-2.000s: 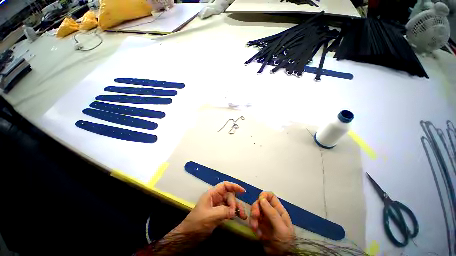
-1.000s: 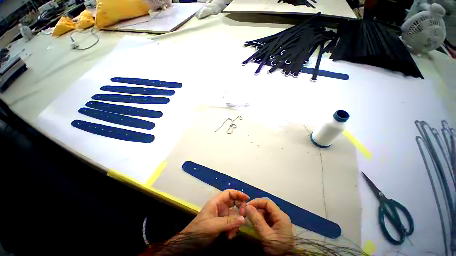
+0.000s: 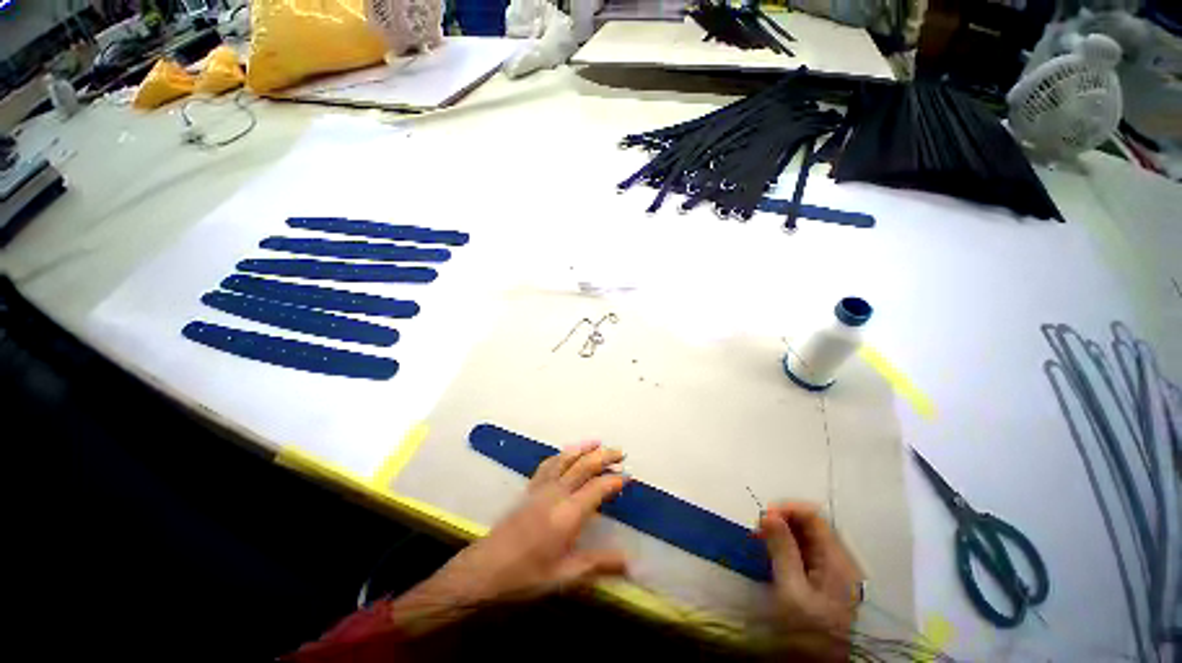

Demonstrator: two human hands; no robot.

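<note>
A dark blue strap piece (image 3: pixel 674 517) lies slanted on the beige work board (image 3: pixel 700 402). My left hand (image 3: pixel 557 518) lies with its fingers on the strap's upper left part, thumb apart. My right hand (image 3: pixel 810 570) is at the strap's lower right end, thumb and fingertips pinched together and covering that end. A thin dark line, needle or thread, sticks up from the fingertips; I cannot tell which. A white thread cone (image 3: pixel 826 350) stands upright beyond, with a thin thread running down the board.
Scissors (image 3: pixel 985 544) lie at right, beside grey looped strips (image 3: pixel 1115 453). Several blue straps (image 3: pixel 292 350) lie in a row at left. A small bent cord piece (image 3: pixel 590 336) lies mid-board. Black straps (image 3: pixel 739 143) are heaped at the far side, near a white fan (image 3: pixel 1066 97).
My hands, together over the strap before, have moved apart. The left now rests on the strap; the right has moved right to its lower end. The view has shifted slightly.
</note>
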